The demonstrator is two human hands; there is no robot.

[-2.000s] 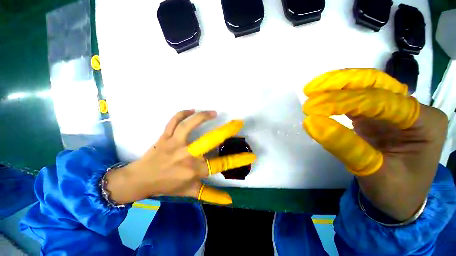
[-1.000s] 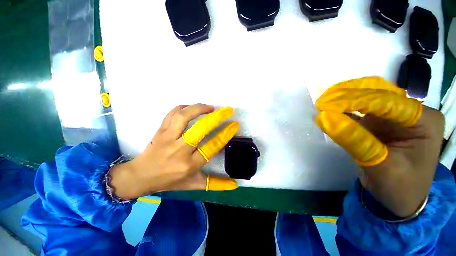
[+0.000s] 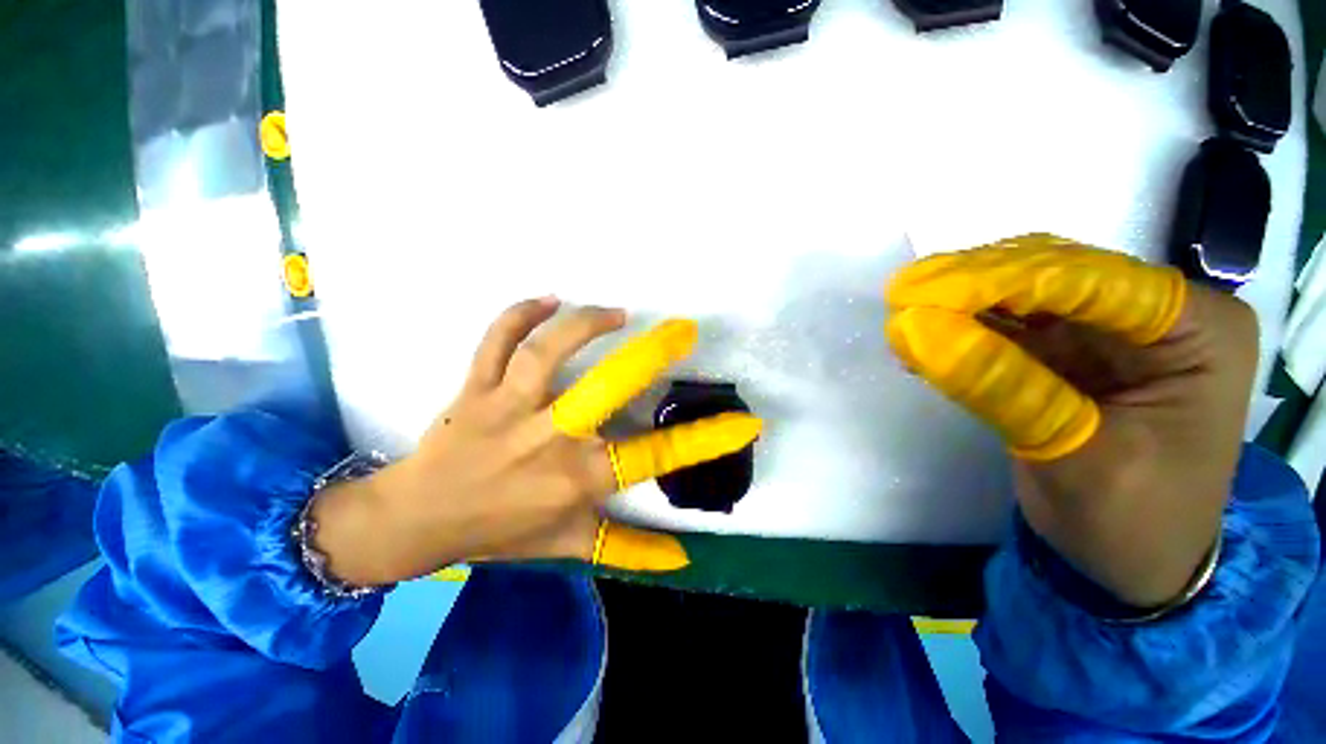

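A smartwatch (image 3: 713, 487) lies face up on the white foam mat (image 3: 698, 189) at its near edge. My left hand (image 3: 509, 443) has yellow finger cots and spread fingers. Its index finger lies across the watch face, the middle finger is above the watch, and the thumb is beyond the mat's near edge. My right hand (image 3: 1076, 349), also in yellow cots, is right of the watch with thumb and fingertips pinched together. A faint edge of a thin pale sheet (image 3: 912, 250) shows at the fingertips; its full outline is hard to see.
More black watches lie along the mat's far side (image 3: 550, 44) and right side (image 3: 1224, 215). Two loose yellow finger cots (image 3: 297, 273) lie at the mat's left edge beside a silvery clear plastic strip (image 3: 204, 218). The green bench (image 3: 66, 334) shows at the left.
My left index finger has gone from beside the watch to lying across it, as it lay two seconds ago. My right hand has shifted slightly left, still pinched. The view has shifted slightly.
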